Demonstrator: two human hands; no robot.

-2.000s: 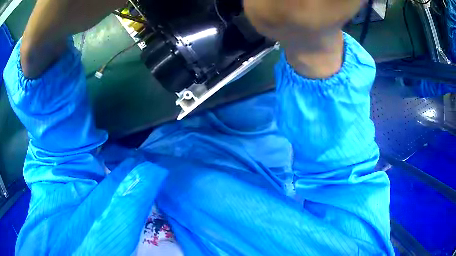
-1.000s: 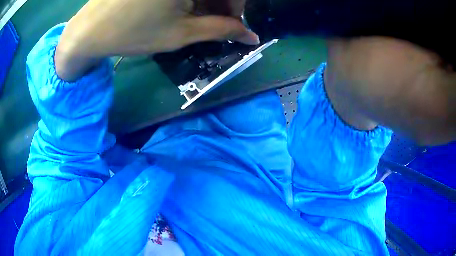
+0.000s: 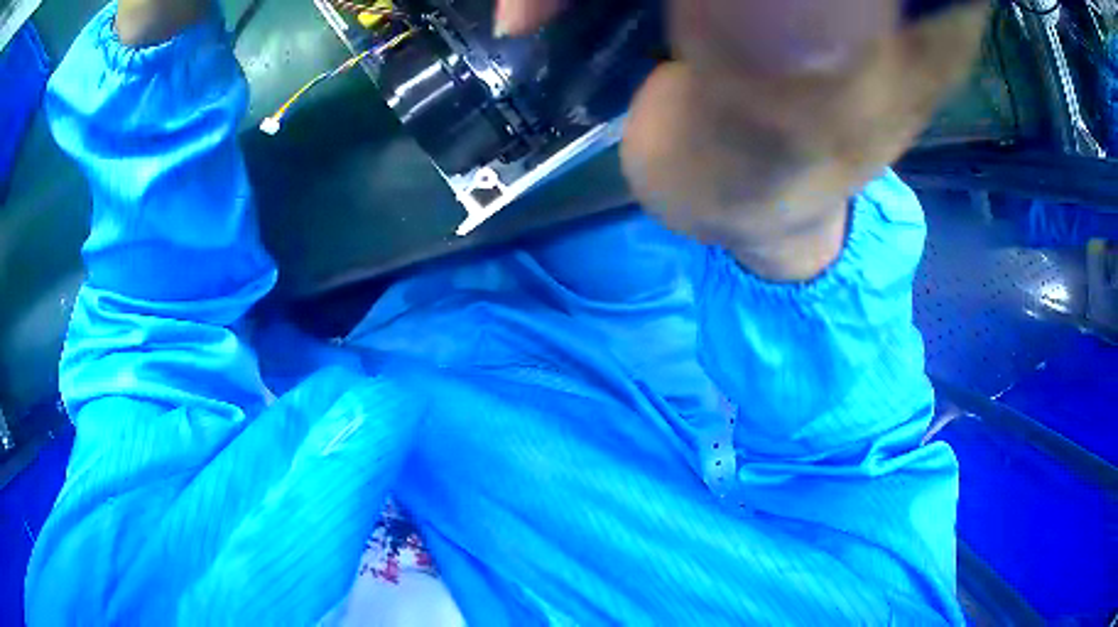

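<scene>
The open device [image 3: 448,116], glossy black inside with a white rim and a corner screw post [image 3: 487,184], lies tilted on the green mat at the top centre. Orange, yellow and dark wire leads run from its left side to a small white connector [image 3: 270,125]. My right hand [image 3: 766,116] is large and blurred, close to the camera, over the device's right side; what it holds is hidden. My left hand is cut off by the top edge, with only the wrist [image 3: 159,17] showing. A fingertip [image 3: 527,15] shows above the device; whose hand it belongs to is unclear.
The green mat [image 3: 325,184] ends at a dark bench edge in front of my blue smock. A perforated metal surface [image 3: 981,288] and dark bars are at the right. Cables and metal parts [image 3: 1060,74] stand at the upper right.
My left hand has moved off the device, up toward the top edge. My right hand has moved left, over the device. The large black object at the upper right has mostly left view. The connector shows again.
</scene>
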